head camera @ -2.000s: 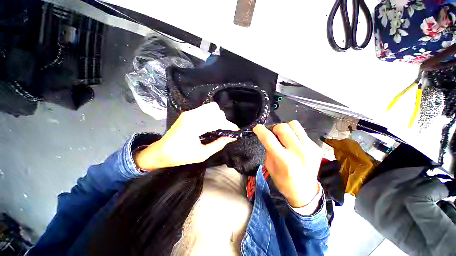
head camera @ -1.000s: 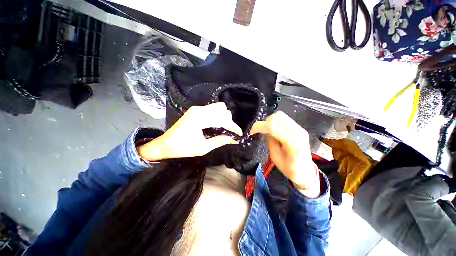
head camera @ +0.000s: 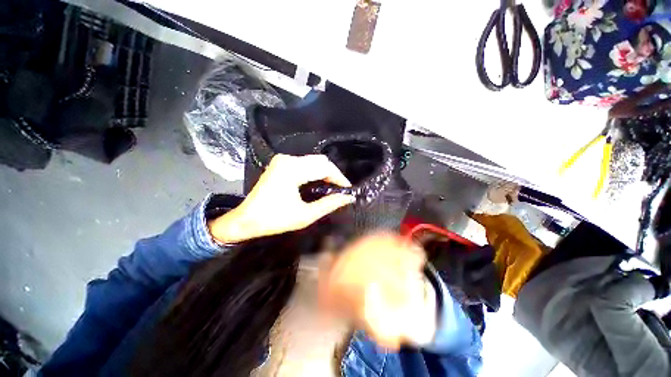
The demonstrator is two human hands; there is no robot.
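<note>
A black garment (head camera: 338, 110) lies on my lap against the table edge. A beaded trim (head camera: 386, 166) with pale flecks runs round an oval opening in it. My left hand (head camera: 287, 195) pinches the garment's trimmed edge between thumb and fingers, left of the opening's lower end. My right hand (head camera: 379, 287) is off the trim, lower and nearer my body. It is badly blurred, so its fingers and anything held in them cannot be made out. No needle or thread can be seen.
The white table (head camera: 434, 66) holds black-handled scissors (head camera: 508, 48), a brown flat tool (head camera: 363, 28), a floral pouch (head camera: 603, 51), yellow handles (head camera: 605, 166) and glittery beads (head camera: 627, 166). A clear plastic bag (head camera: 221, 110) and mustard cloth (head camera: 511, 247) are below. A person's grey-clothed part (head camera: 588, 309) shows right.
My right hand has left the trim beside my left hand and moved down towards my body. My left hand keeps its pinch. The table items have shifted slightly in the view.
</note>
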